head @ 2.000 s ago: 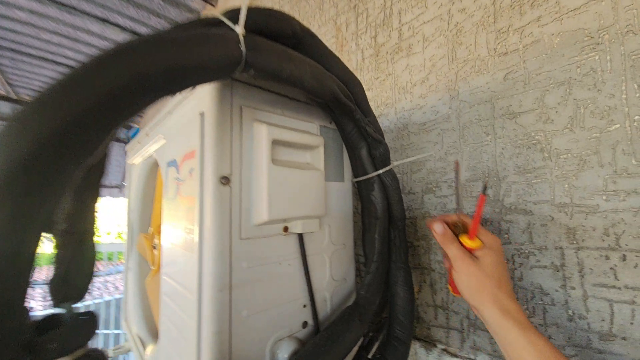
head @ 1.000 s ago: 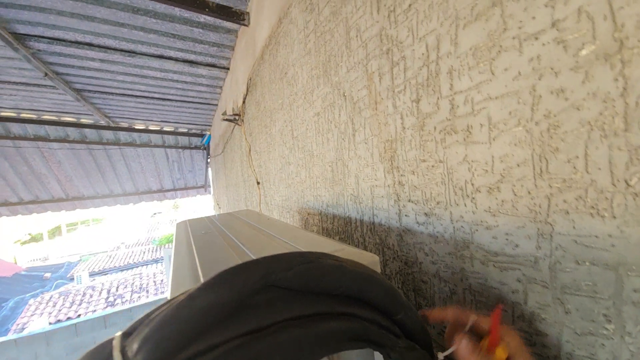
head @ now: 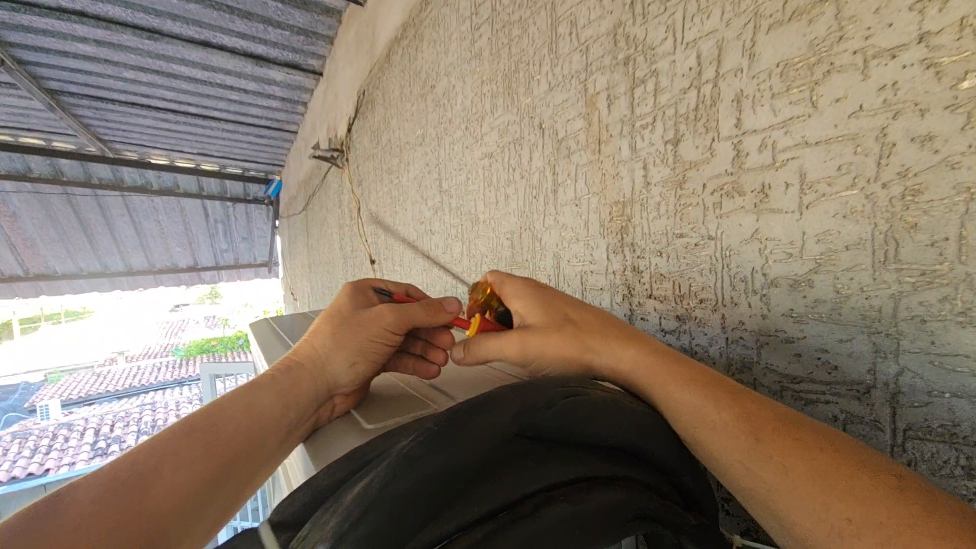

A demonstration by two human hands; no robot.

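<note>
My left hand pinches the red insulated shaft of a screwdriver between thumb and fingers; its dark tip pokes out at the left. My right hand is closed around that screwdriver's red and yellow handle. It also holds a second screwdriver with an amber transparent handle, whose long thin shaft points up and left toward the wall. Both hands are above the light-coloured top of an air conditioner outdoor unit. Nearer to me, a thick black wrapped pipe bundle arches below the hands.
A rough textured wall rises on the right, with a loose thin cable hanging from it. Corrugated roofing is overhead at the left. Tiled roofs lie far below, beyond the unit.
My left hand has come into view and taken hold of the red screwdriver's shaft. My right hand has moved from the lower right to above the unit. The view has tilted up since the oldest frame.
</note>
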